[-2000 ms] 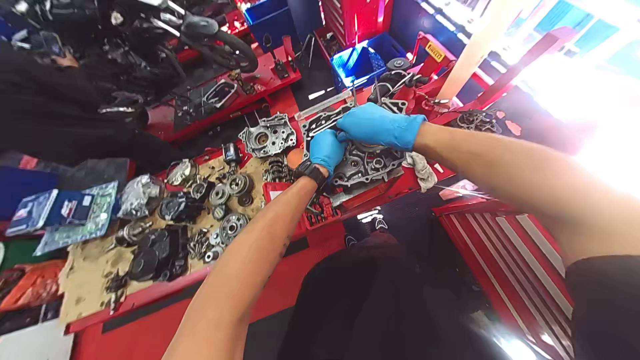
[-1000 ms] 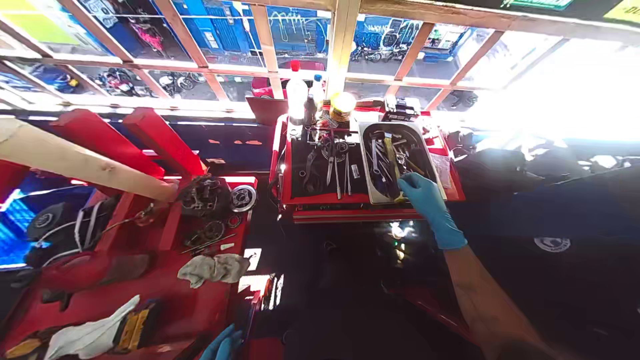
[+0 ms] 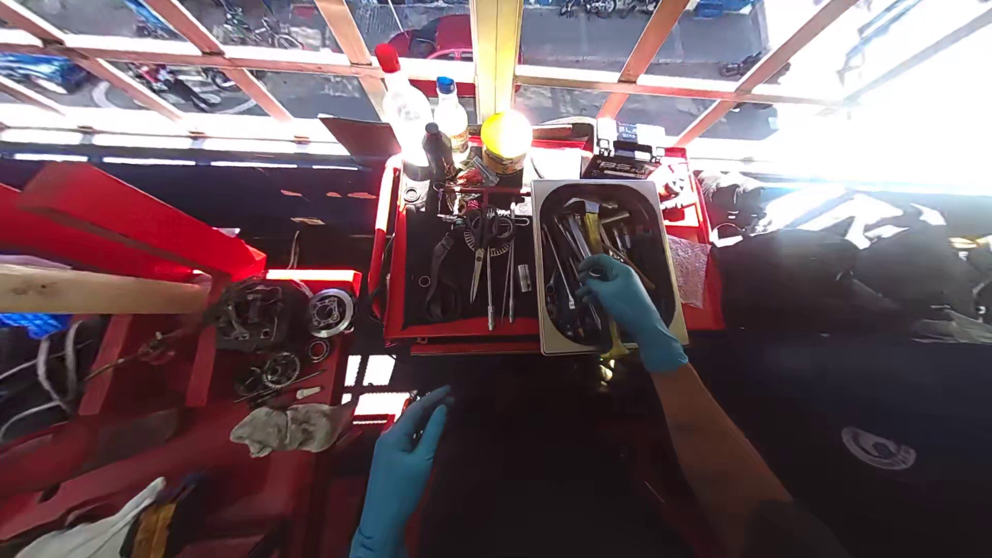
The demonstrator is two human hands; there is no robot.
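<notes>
My right hand [image 3: 624, 306], in a blue glove, reaches into an oval-welled tray [image 3: 676, 310] that holds wrenches and a hammer with a yellow handle [image 3: 593, 232]. Its fingers are bent over the tools near the tray's middle; whether they grip one is hidden. Left of the tray, scissors [image 3: 478, 267], long-shafted tools [image 3: 490, 294] and a toothed ring lie on the dark top of a red tool cart [image 3: 465, 328]. My left hand [image 3: 407, 457], gloved too, hangs below the cart with thumb and fingers apart and nothing visible in it.
Bottles [image 3: 407, 108] and a yellow-lidded jar [image 3: 505, 143] stand at the cart's back, before a barred window. On the left, a red bench carries an engine part [image 3: 252, 314], a round metal part [image 3: 331, 312], a gear [image 3: 280, 370] and a rag [image 3: 291, 428]. Black bags or covers lie at right.
The view has swung from the engine bench to the tool cart. Both hands were on the engine case two seconds ago; my right hand is now deeper in the tray, and my left has come further into view.
</notes>
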